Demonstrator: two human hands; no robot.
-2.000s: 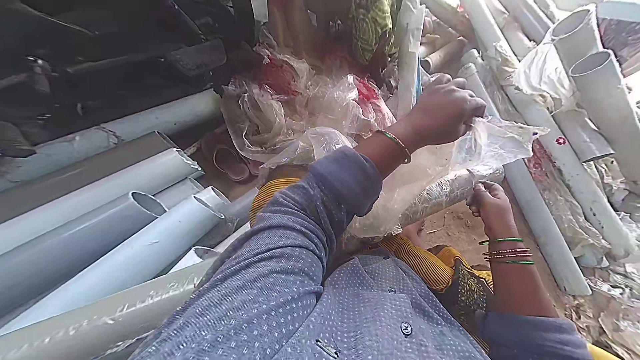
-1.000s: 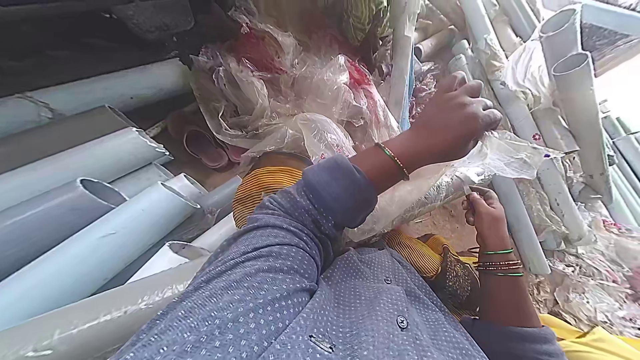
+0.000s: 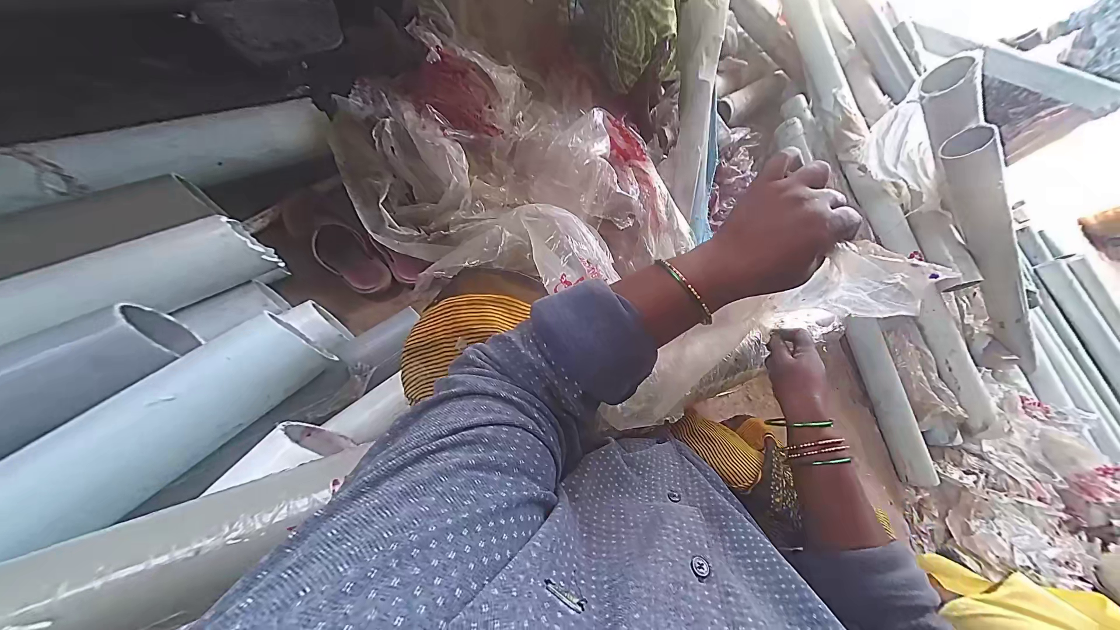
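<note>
My left hand [image 3: 779, 229] is closed on a bunched edge of a clear plastic film [image 3: 875, 278], above and slightly left of my right hand. My right hand [image 3: 796, 367] has its fingers pinched at the film's lower edge, beside a shiny, film-covered length [image 3: 731, 363] that looks like a pipe; the exact hold is partly hidden. The film hangs between both hands and spreads down to my lap. Beyond my left forearm lies a large heap of crumpled clear plastic [image 3: 525, 175] with red patches.
Grey and pale blue plastic pipes [image 3: 175, 420] lie at the left, their open ends toward me. More pipes [image 3: 989, 210] lean and lie at the right, with torn plastic scraps [image 3: 1006, 490] below them. A pair of sandals [image 3: 350, 258] rests on the ground near the heap.
Relative to the pipes at the right, my left hand has moved somewhat rightward with the film. Both hands stay at the film. The view has shifted a little.
</note>
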